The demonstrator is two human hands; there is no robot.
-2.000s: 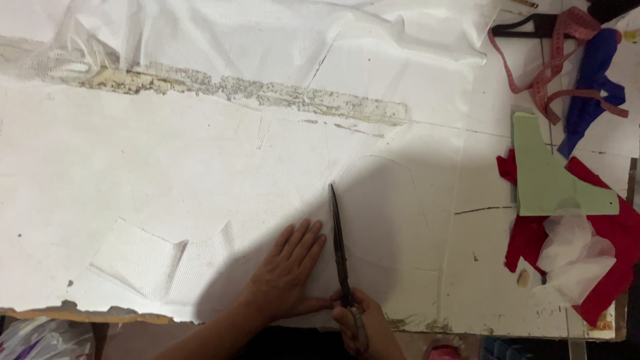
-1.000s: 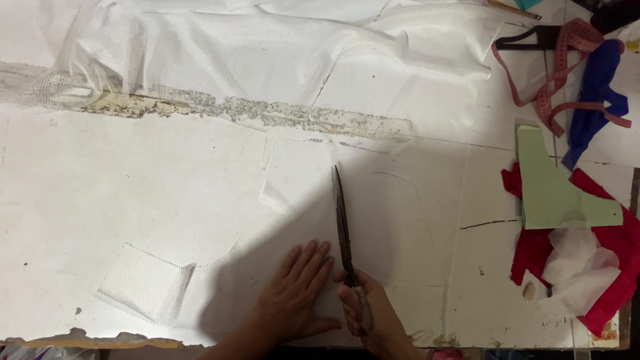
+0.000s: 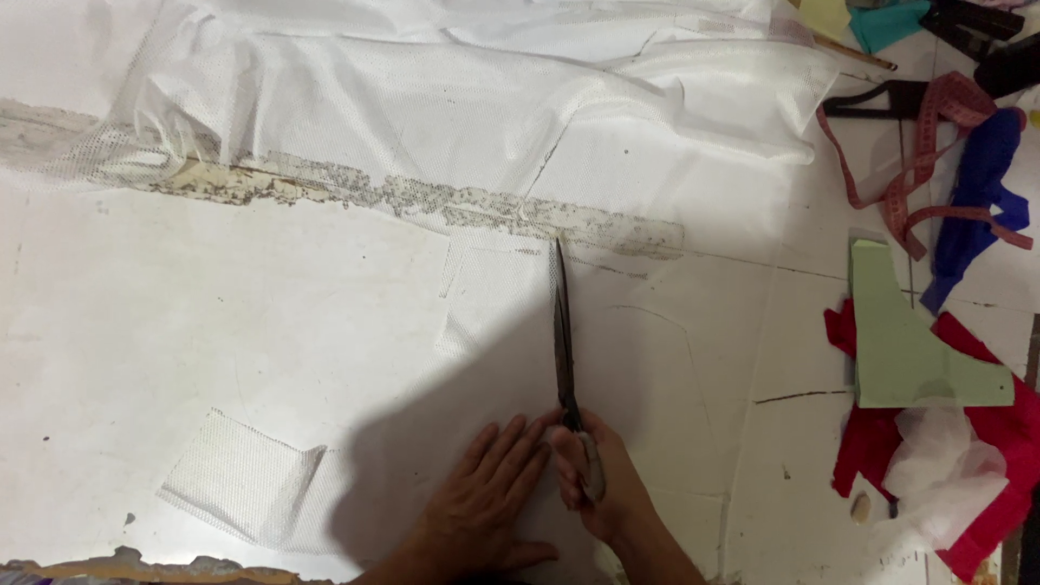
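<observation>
White mesh fabric [image 3: 504, 97] lies in folds over the upper part of a white worn tabletop and reaches down toward the hands. My right hand [image 3: 597, 471] grips a pair of dark fabric shears [image 3: 562, 341] by the handles, at the lower middle. The blades point up and away, with their tips near the worn strip across the table. My left hand [image 3: 491, 496] rests flat just left of the shears, palm down, fingers spread, holding nothing. A loose piece of white mesh [image 3: 236, 479] lies at the lower left. The mesh edge near my fingers is hard to make out in shadow.
On the right lie a light green pattern piece [image 3: 918, 357], red cloth [image 3: 991, 504], sheer white scraps [image 3: 942, 479], blue fabric [image 3: 975, 195] and a pink measuring tape [image 3: 926, 162]. Black-handled items [image 3: 877, 99] and teal cloth [image 3: 890, 24] are at the upper right. The table's chipped edge [image 3: 146, 569] runs along the bottom left.
The shears, held in my right hand, have moved up along the mesh toward the worn strip. Below the strip, a cut mesh edge now shows left of the blades. The view has shifted slightly.
</observation>
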